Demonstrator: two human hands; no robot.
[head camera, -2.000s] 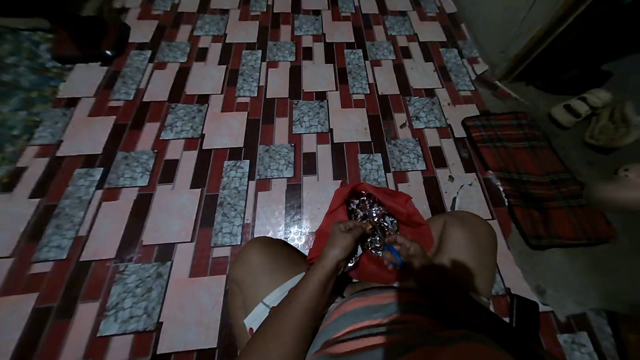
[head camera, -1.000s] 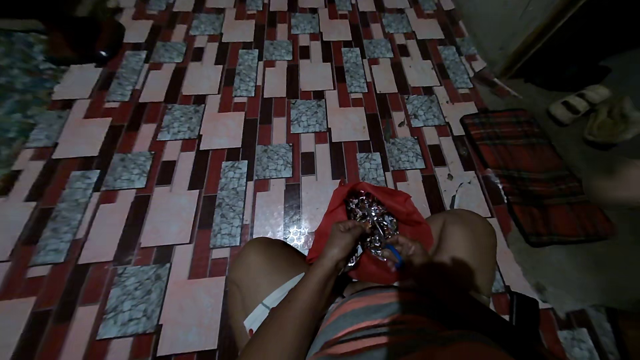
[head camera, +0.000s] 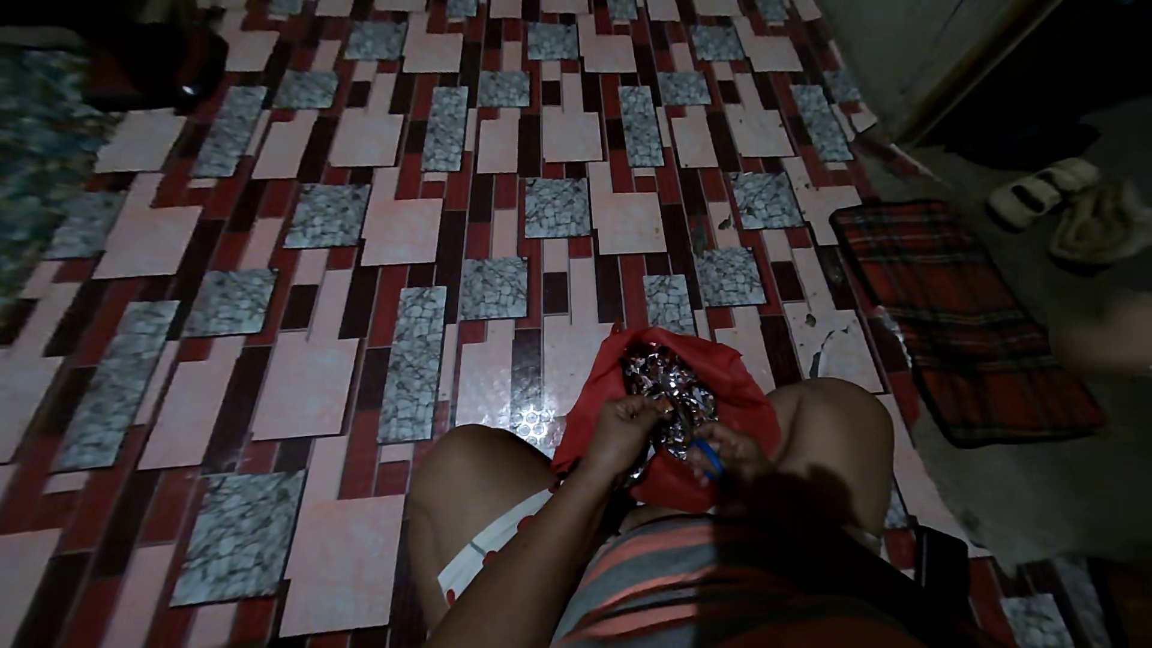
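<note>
A red cloth or bag (head camera: 598, 423) lies spread in my lap, with a pile of crinkled silvery foil pieces (head camera: 661, 364) in its middle. My left hand (head camera: 630, 427) is over the left side of the pile, its fingers closed on a small piece that looks like foil. My right hand (head camera: 733, 454) is at the pile's lower right, gripping the blue handle of a tool, probably scissors (head camera: 708, 457). The blades are too dim to make out, and my two hands are a short gap apart.
Patterned floor covering (head camera: 396, 234) surrounds my crossed legs. A red plaid mat (head camera: 963, 324) lies at the right, with sandals (head camera: 1039, 193) beyond it. A blurred body part, perhaps of another person (head camera: 1107, 333), shows at the right edge. A dark object (head camera: 940, 562) is beside my right hip.
</note>
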